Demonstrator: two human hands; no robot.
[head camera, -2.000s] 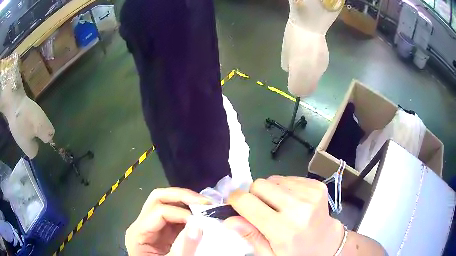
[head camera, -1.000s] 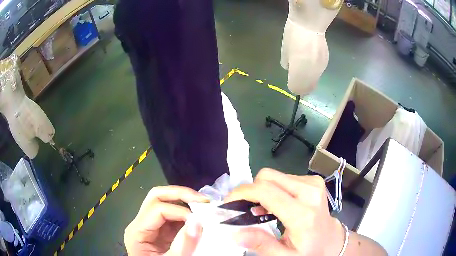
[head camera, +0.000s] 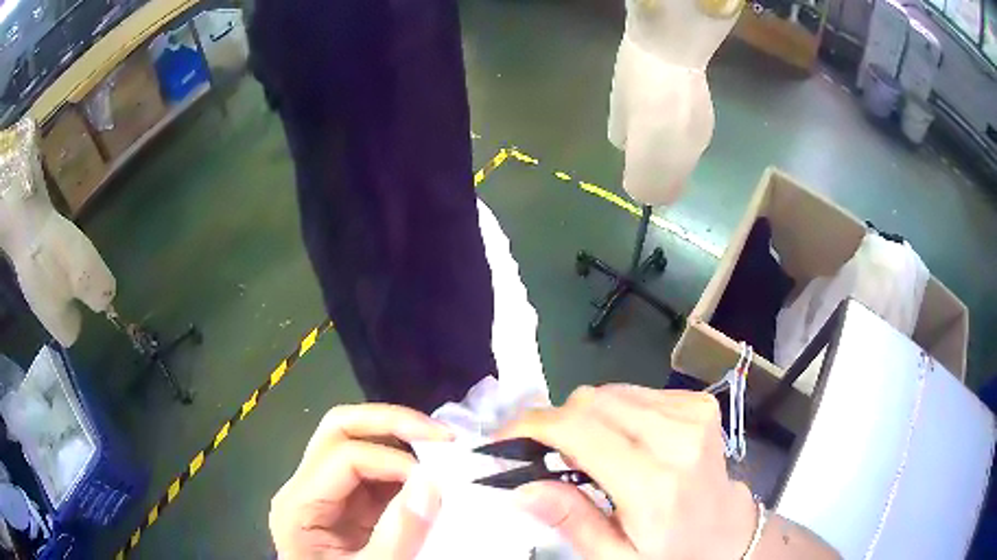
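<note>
The dark outer layer (head camera: 388, 197) of the garment hangs long in the centre. The white layer (head camera: 512, 312) shows behind its right edge and is bunched below it between my hands. My left hand (head camera: 355, 481) pinches the white cloth at the bottom centre. My right hand (head camera: 629, 465) holds the black thread snips (head camera: 525, 464), their two pointed blades apart and pointing left over the white cloth. Part of the snips' handle is hidden by my fingers.
An open carton (head camera: 732, 366) with dark and white garments stands at right, beside white hangers (head camera: 737, 405) and a white-topped box (head camera: 891, 438). Dress forms stand at back (head camera: 661, 120) and left (head camera: 55, 241). A blue crate (head camera: 93, 459) is at lower left.
Two seconds ago the snips were mostly covered by my fingers; now their open blades show. My right hand has shifted slightly right from then. My left hand still pinches the white cloth.
</note>
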